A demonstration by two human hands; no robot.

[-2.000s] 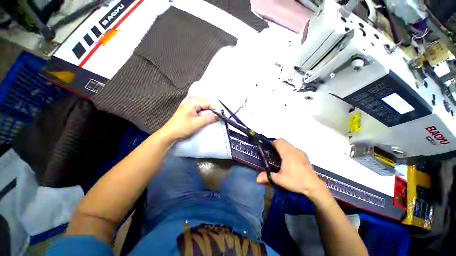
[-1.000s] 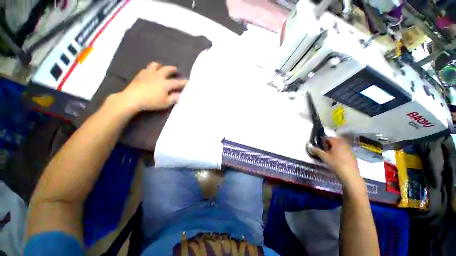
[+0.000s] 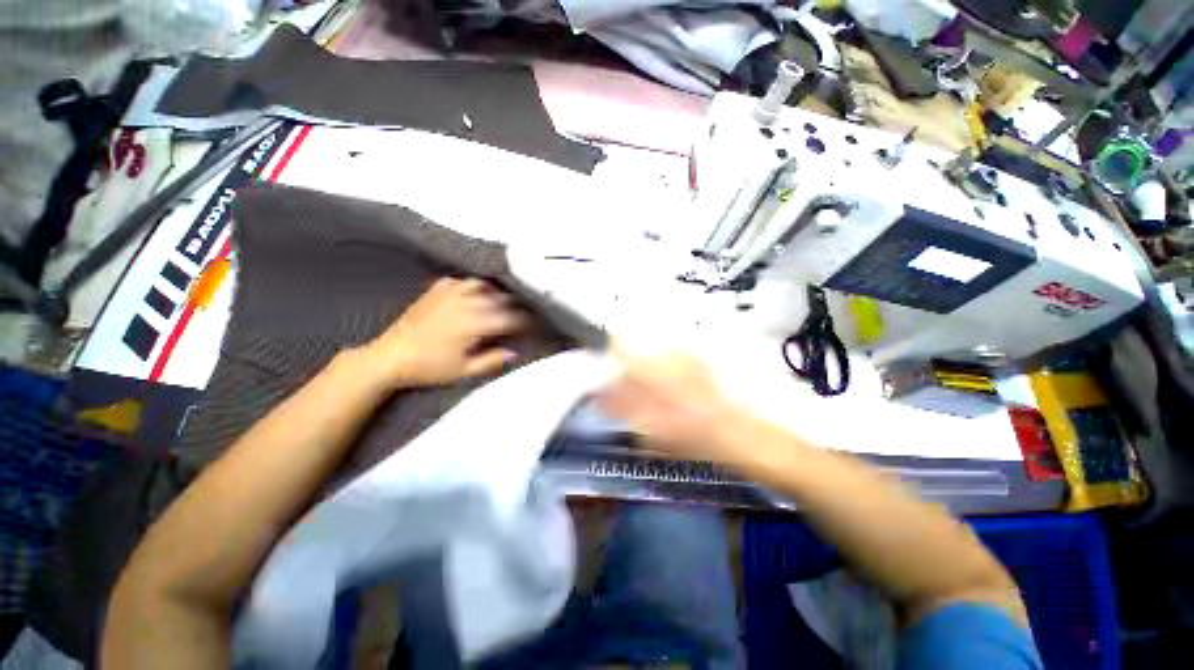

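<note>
A dark woven fabric panel (image 3: pixel 327 282) lies on the white machine table. Its white backing (image 3: pixel 452 452) shows in a turned, blurred part that hangs over the front edge. My left hand (image 3: pixel 452 334) rests on the dark face, fingers slightly bent and apart. My right hand (image 3: pixel 661 393) is blurred at the panel's right edge, closed on it where a raised fold runs up to the fingers; its fingertips are not clear. The black scissors (image 3: pixel 818 353) lie on the table, right of the needle area (image 3: pixel 720 272).
The sewing machine (image 3: pixel 904 249) stands at the right. Another dark panel (image 3: pixel 393 98) lies behind. A clear box (image 3: pixel 949 384), a red item (image 3: pixel 1034 442) and a yellow packet (image 3: pixel 1087 439) are at the far right. A blue basket (image 3: pixel 1061 576) is below the table.
The scissors have left my right hand and lie on the table. My right hand has moved left to the fabric. The panel's front part has been turned and swings over the edge.
</note>
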